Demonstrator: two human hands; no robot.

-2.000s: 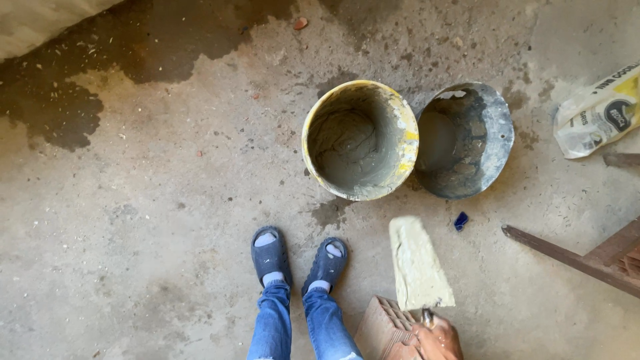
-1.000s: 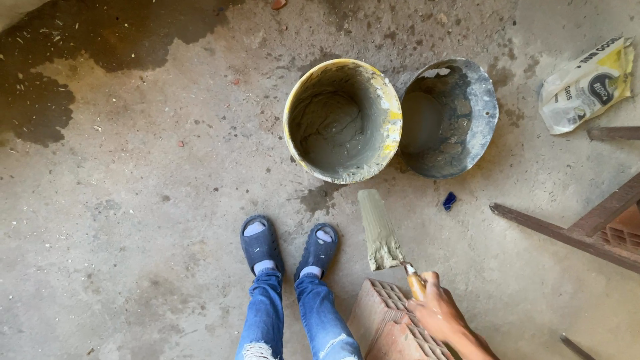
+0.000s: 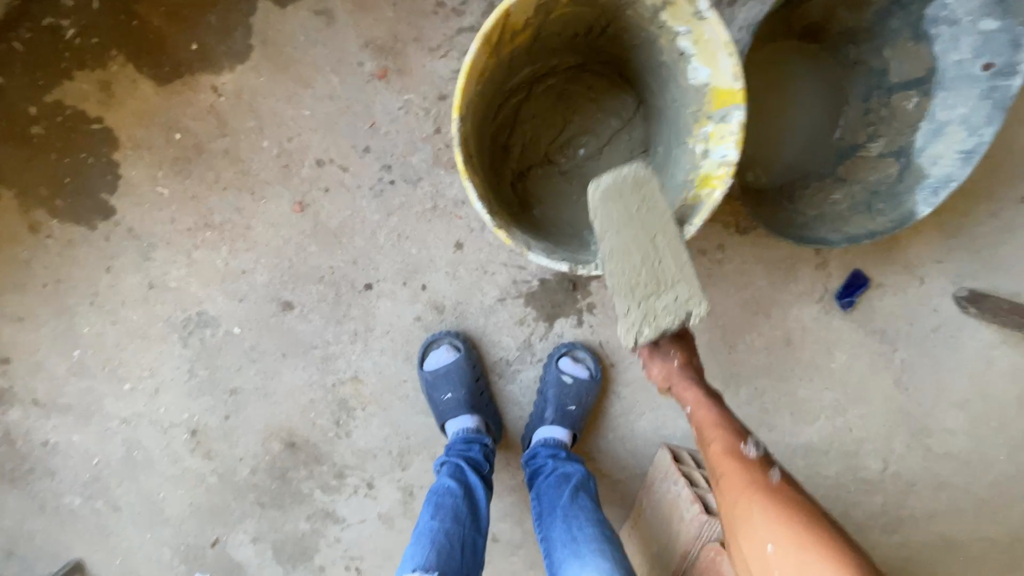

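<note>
My right hand [image 3: 674, 362] is closed around the handle of a trowel [image 3: 646, 254], whose blade is coated with wet grey mortar. The blade points up and its tip overlaps the near rim of a yellow-rimmed bucket [image 3: 726, 120]. Wet mortar [image 3: 576, 120] lies inside that bucket. The trowel's handle is hidden by the hand and the loaded blade. Right beside the yellow bucket stands a dark bucket [image 3: 960, 104] with a splashed wall and cloudy liquid at its bottom. My left hand is out of the frame.
My slippered feet [image 3: 460, 384] stand on the concrete floor below the buckets. A hollow clay brick [image 3: 668, 512] is under my right forearm. A small blue object [image 3: 852, 289] lies right of the hand, and the end of a brown bar [image 3: 988, 308] shows at the right edge.
My right hand has moved up from beside the hollow brick to the yellow bucket, with the trowel in it. The view is closer to the buckets, and the bag at the right is out of view.
</note>
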